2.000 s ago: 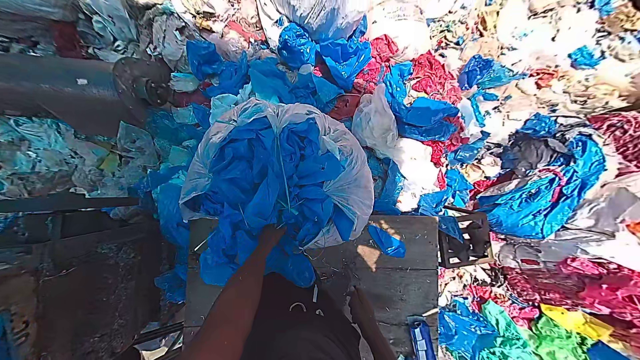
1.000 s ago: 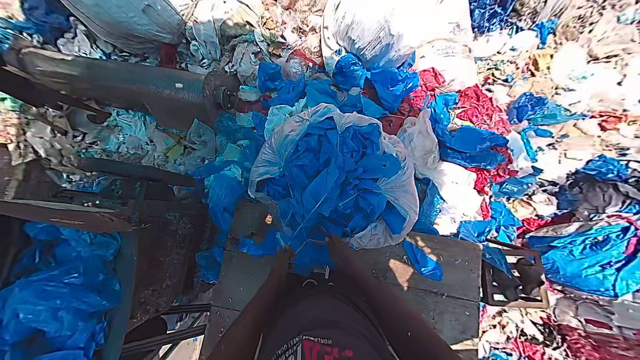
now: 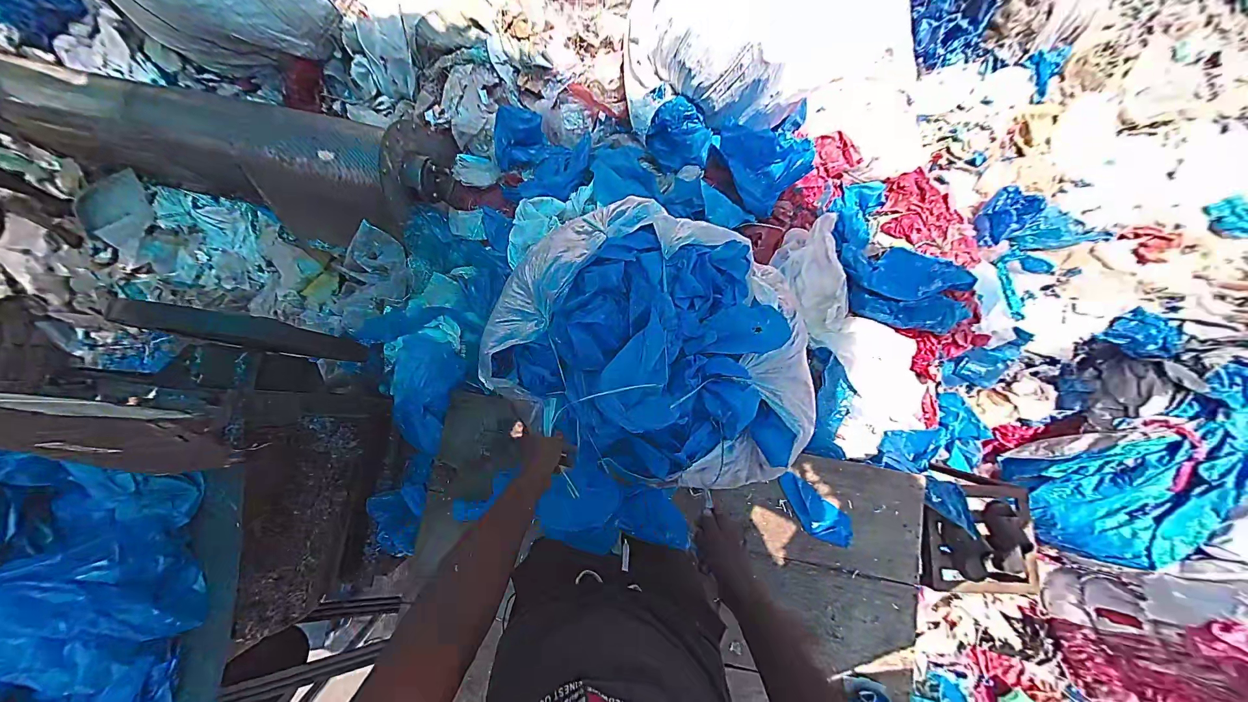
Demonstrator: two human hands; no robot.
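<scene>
A white woven plastic sack (image 3: 790,390) stands packed with crumpled blue plastic film (image 3: 643,341), some of it hanging over the front rim. Thin pale strings (image 3: 614,393) cross the film. At the sack's front left edge, my left hand (image 3: 542,454) has its fingers closed around string, with loose ends showing beside them. My right hand (image 3: 717,534) is low at the sack's front right, just below the rim. A small pale piece shows at its fingertips; its kind and my right hand's grip are unclear.
Wooden boards (image 3: 829,575) lie under the sack. A thick metal cylinder (image 3: 224,136) reaches in from the left, above a dark frame. Blue film (image 3: 88,575) fills the lower left. A small crate (image 3: 980,536) stands right of the boards, beside heaped red, white and blue plastic scrap.
My hands were close together at the sack's front one second ago and are now apart, left hand to the left, right hand to the right and lower.
</scene>
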